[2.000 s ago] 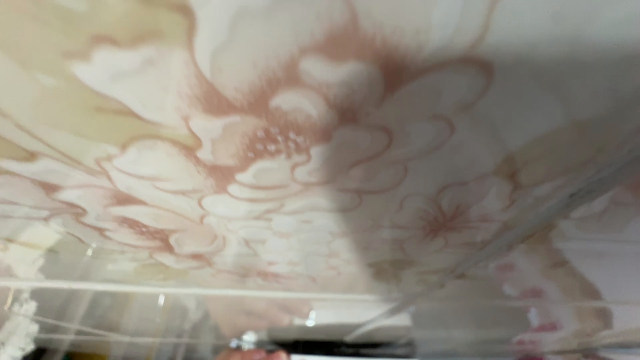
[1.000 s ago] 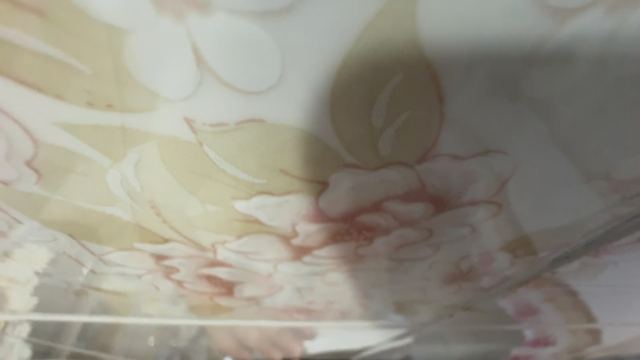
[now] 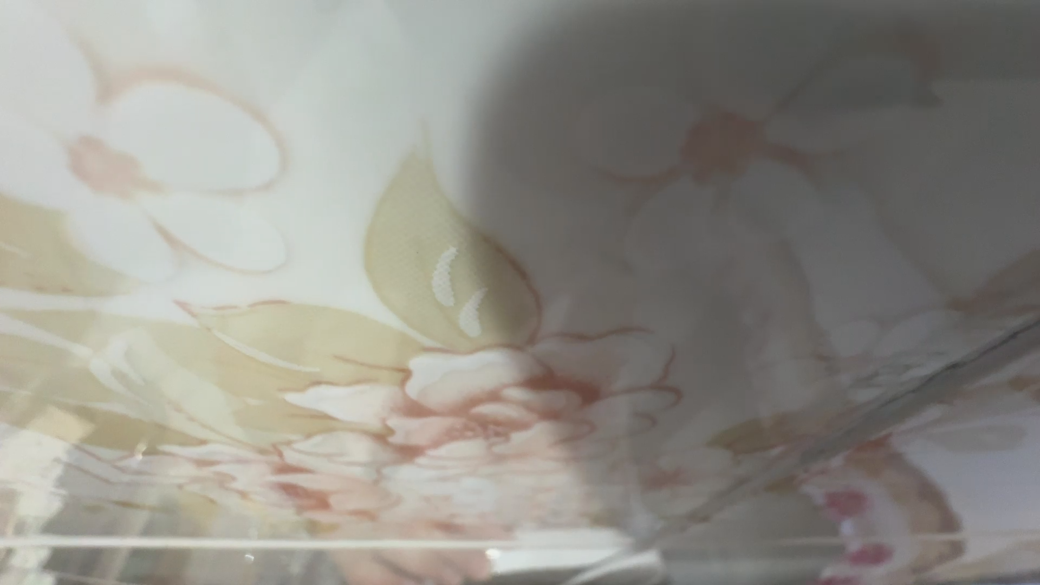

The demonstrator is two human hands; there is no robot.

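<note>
A floral-printed surface, seen very close, fills most of the head view with pale blossoms and olive leaves. Part of a hand, with a few bent fingers, shows at the bottom edge, left of centre, below a thin pale line. Beside these fingers lies a white strip with something dark under it. Whether the hand is my left or right, and whether it holds anything, I cannot tell. No other hand is visible.
A clear, glossy edge or fold runs diagonally at the lower right. Beyond it is a pink-and-tan patterned part. A large dark shadow covers the upper right. Blurred pale shapes stand at the lower left.
The view has shifted across the floral print. The shadow at the right looks darker. The fingers at the bottom edge show more than two seconds ago.
</note>
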